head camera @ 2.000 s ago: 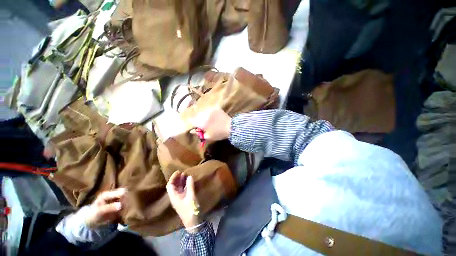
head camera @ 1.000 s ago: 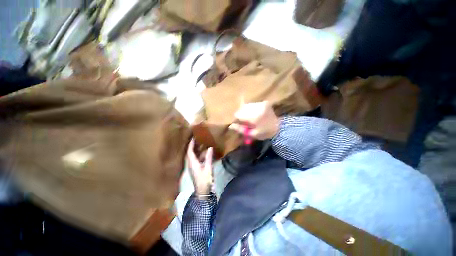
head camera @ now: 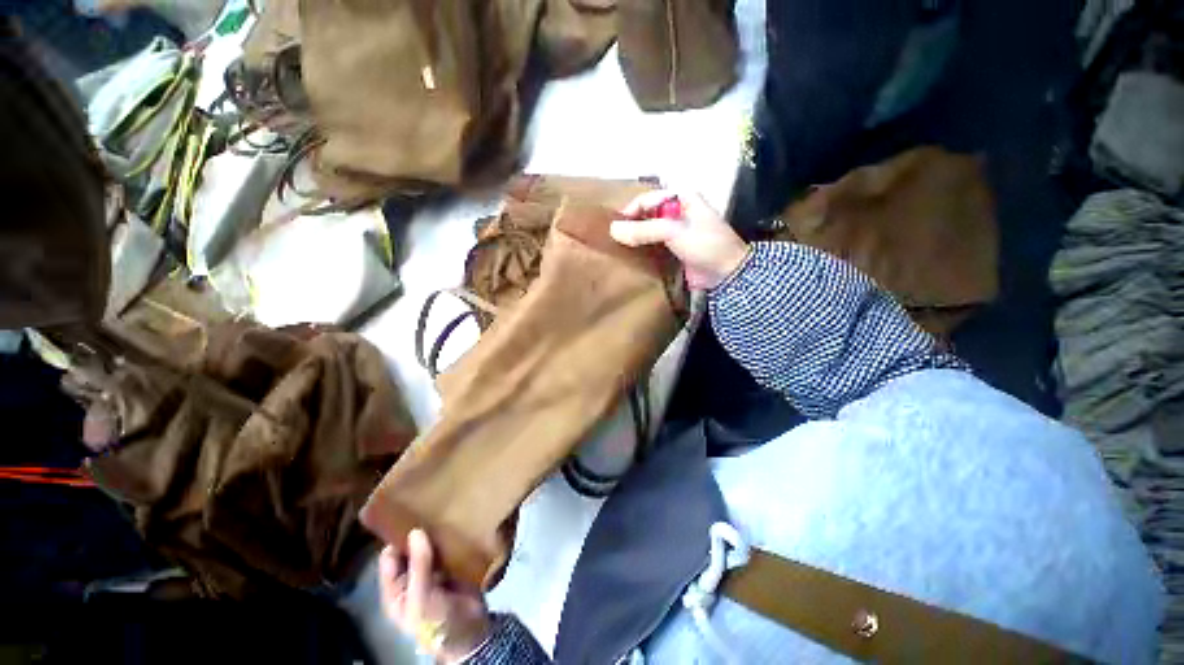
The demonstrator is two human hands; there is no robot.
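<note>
A tan-brown bag [head camera: 532, 370] is stretched slantwise over the white table in front of me, with dark handle loops [head camera: 610, 455] along its sides. My left hand [head camera: 429, 604] grips its lower corner at the trim, at the bottom of the view. My right hand [head camera: 682, 237] holds its upper end near the trim. A bright pink tool [head camera: 670, 208] shows in my right hand; most of it is hidden by the fingers.
A crumpled brown bag [head camera: 260, 442] lies at the left. Brown bags [head camera: 390, 98] stand on the white table [head camera: 578, 124] farther off. Pale bags with yellow edges [head camera: 305, 266] lie upper left. A brown piece [head camera: 909, 234] and a grey-green stack [head camera: 1123, 312] are at the right.
My hands have moved apart and the bag is now stretched between them. The large bag that filled the left side a second ago is now mostly out of view at the left edge.
</note>
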